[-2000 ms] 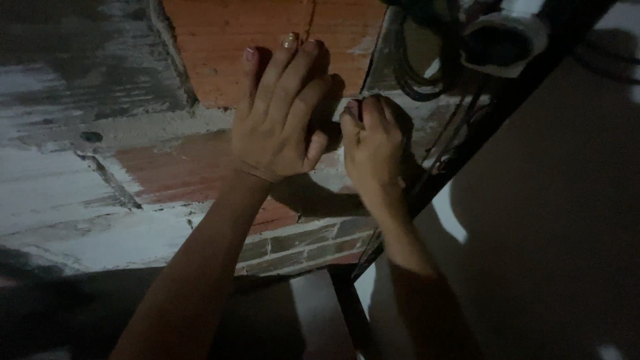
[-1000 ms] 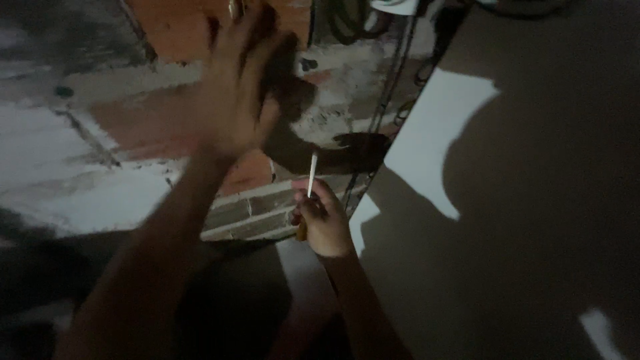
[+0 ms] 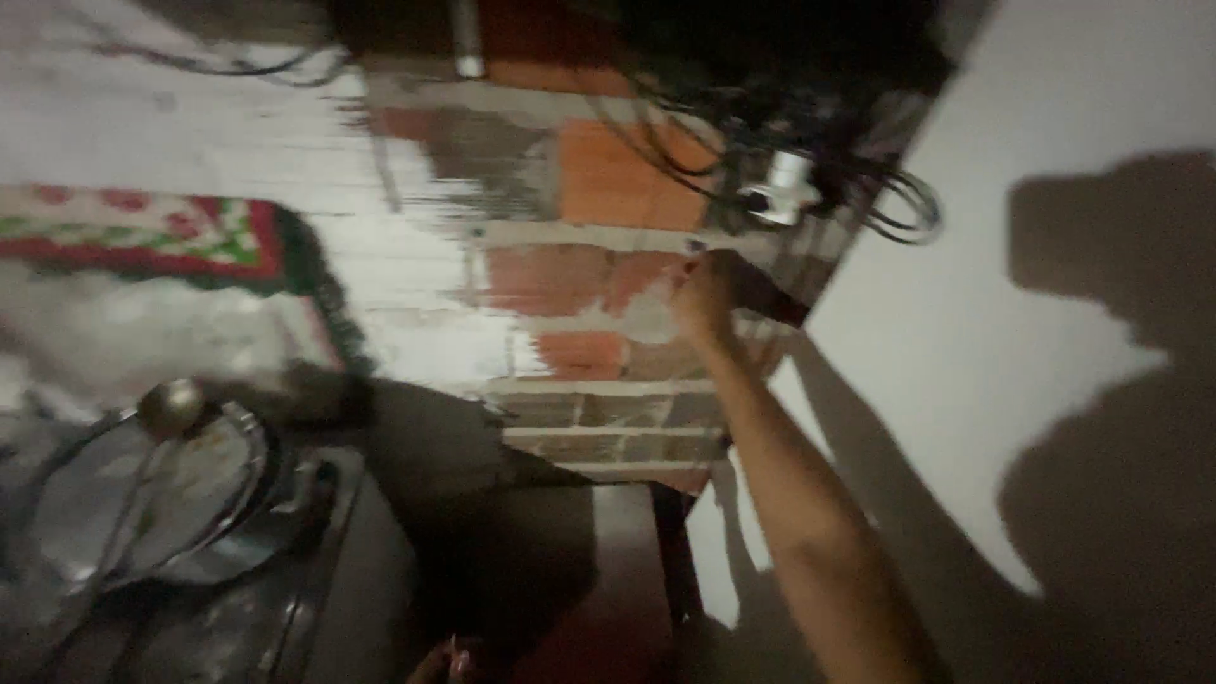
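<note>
My right hand (image 3: 701, 296) is raised against the brick wall (image 3: 546, 275), its fingers bent together close to a small dark spot on the wall. Blur hides whether anything is between those fingers. Only the fingertips of my left hand (image 3: 445, 659) show at the bottom edge, near a small pale item too blurred to name. Above and right of my right hand, a white fitting (image 3: 787, 190) hangs among dark cables (image 3: 902, 204).
On the left, a metal pot (image 3: 228, 551) with a ladle (image 3: 171, 408) in it stands on a stove (image 3: 366, 570). A patterned cloth (image 3: 142, 233) is behind it. A pale wall (image 3: 950, 361) carrying shadows rises at right.
My left hand has come down off the wall to the bottom edge. My right hand, low with a thin white stick a second ago, is up at the bricks. The view has swung left.
</note>
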